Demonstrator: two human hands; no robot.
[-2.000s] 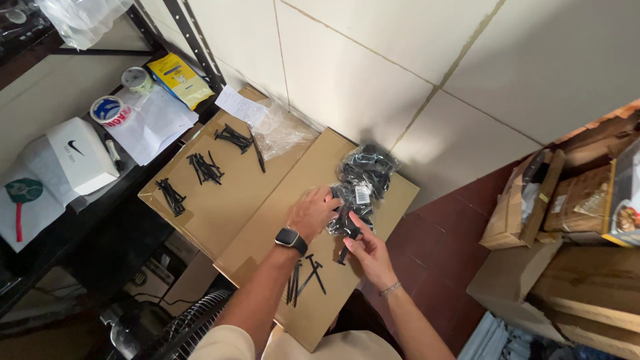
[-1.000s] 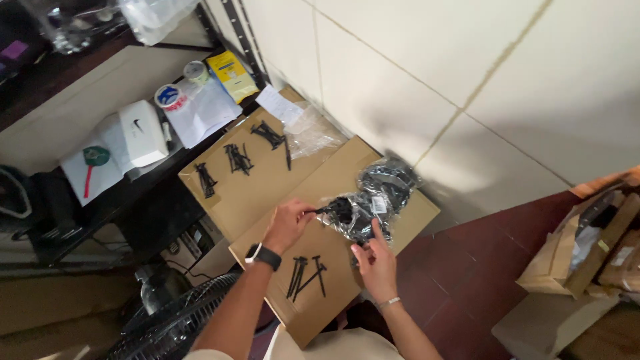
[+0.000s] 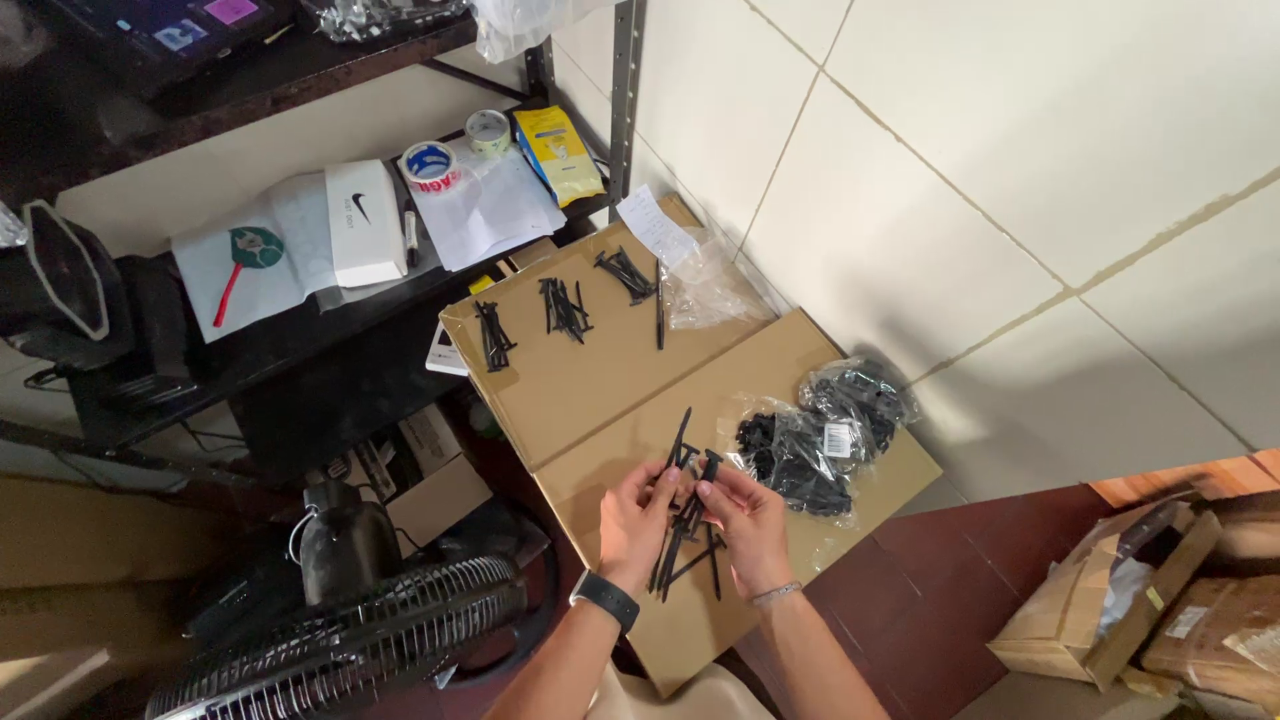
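Observation:
Black plastic cable ties [image 3: 683, 520], pin-like with wide heads, are held between the fingertips of my left hand [image 3: 638, 520] and my right hand [image 3: 748, 525], above the near cardboard box. More such ties [image 3: 714, 570] lie loose on the cardboard under my hands; which ones I grip is partly hidden. To the right, clear plastic bags of black parts [image 3: 810, 460] lie on the same box, one bearing a barcode label. Three small bundles of black ties [image 3: 567, 310] rest in a row on the far cardboard, beside a single dark stick [image 3: 659, 305], a paper slip [image 3: 655, 225] and an empty clear bag [image 3: 715, 290].
A black metal shelf at left holds tape rolls [image 3: 430, 165], papers, a white Nike box [image 3: 362, 222] and a yellow packet [image 3: 560, 155]. A black fan [image 3: 350, 640] stands at lower left. A tiled wall rises behind the boxes; open cartons [image 3: 1090, 600] are at lower right.
Both hands have moved from the plastic bags leftward to the loose black ties. The bags now lie untouched. The view has shifted.

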